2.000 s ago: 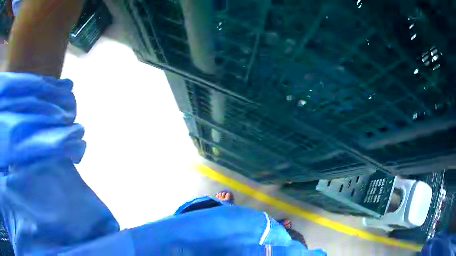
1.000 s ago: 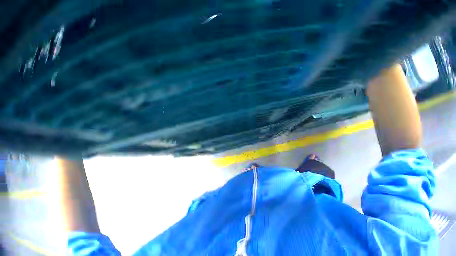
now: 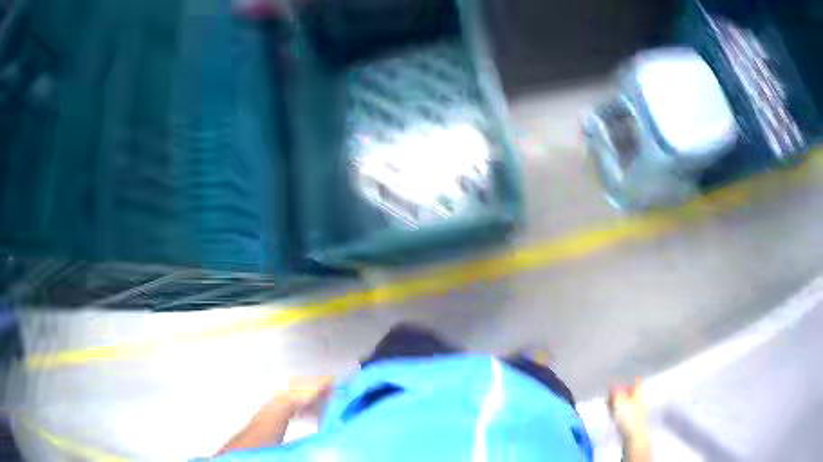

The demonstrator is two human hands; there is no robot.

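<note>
A dark teal crate stack (image 3: 135, 162) stands at the upper left, blurred. Beside it, at the upper middle, is an open teal crate (image 3: 420, 242) with small white pieces (image 3: 424, 162) inside. My left hand (image 3: 309, 392) is low, beside the blue smock, away from the crates. My right hand (image 3: 624, 397) is low on the right side, also away from the crates. Both hands are small and blurred, with nothing visible in them; their finger positions are unclear.
A white stool (image 3: 681, 108) stands at the upper right, beside another dark crate (image 3: 758, 81) with pale pieces. A yellow floor line (image 3: 541, 262) runs across the grey floor in front of the crates. My feet are partly visible below it.
The large teal crate no longer fills the view between my arms. Both hands have come down near my body, away from it. The crate of white pieces and the stool now show more fully.
</note>
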